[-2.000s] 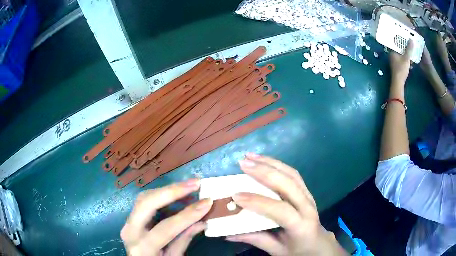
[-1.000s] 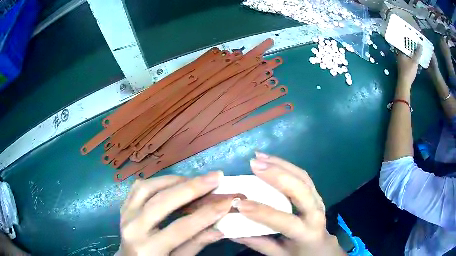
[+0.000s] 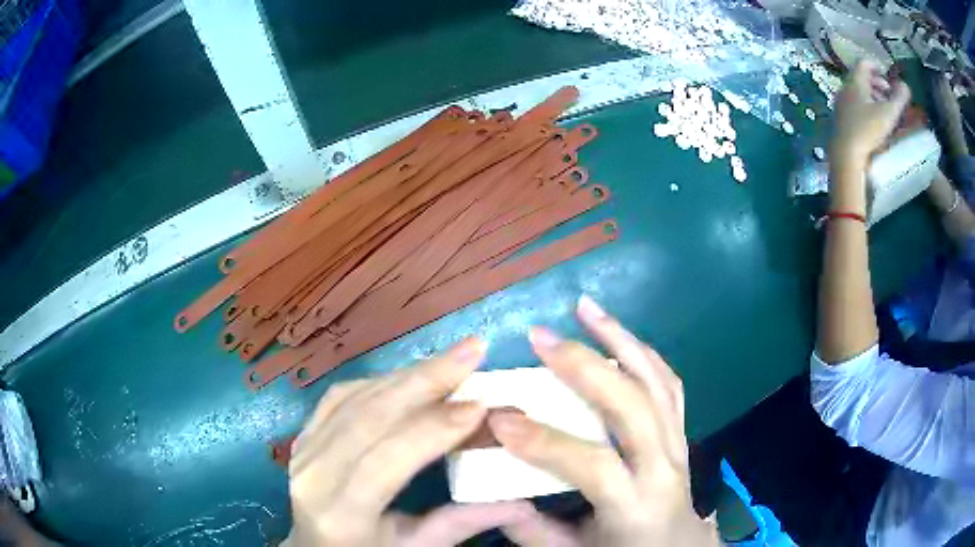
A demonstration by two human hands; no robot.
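Note:
A cream housing [image 3: 513,475] is held between my hands at the bottom centre, one end facing up. My left hand [image 3: 385,449] grips its left side and presses a brown strap [image 3: 492,430] against it. My right hand [image 3: 609,427] holds the right side, with its thumb on the strap end. The strap cap is hidden under my fingers. A bit of brown shows left of my left hand. A pile of loose brown straps [image 3: 406,235] lies fanned behind my hands.
A heap of white caps [image 3: 697,123] lies right of the straps, below a clear bag of caps [image 3: 641,24]. A coworker's arm [image 3: 848,256] reaches in at right beside another cream housing [image 3: 903,171]. A pale rail [image 3: 139,251] and post [image 3: 251,96] stand behind; a blue bin [image 3: 37,86] is upper left.
My fingertips have shifted over the strap end, and the white cap seen earlier is now covered. The coworker's hand has moved to the caps, and their housing is lower and turned.

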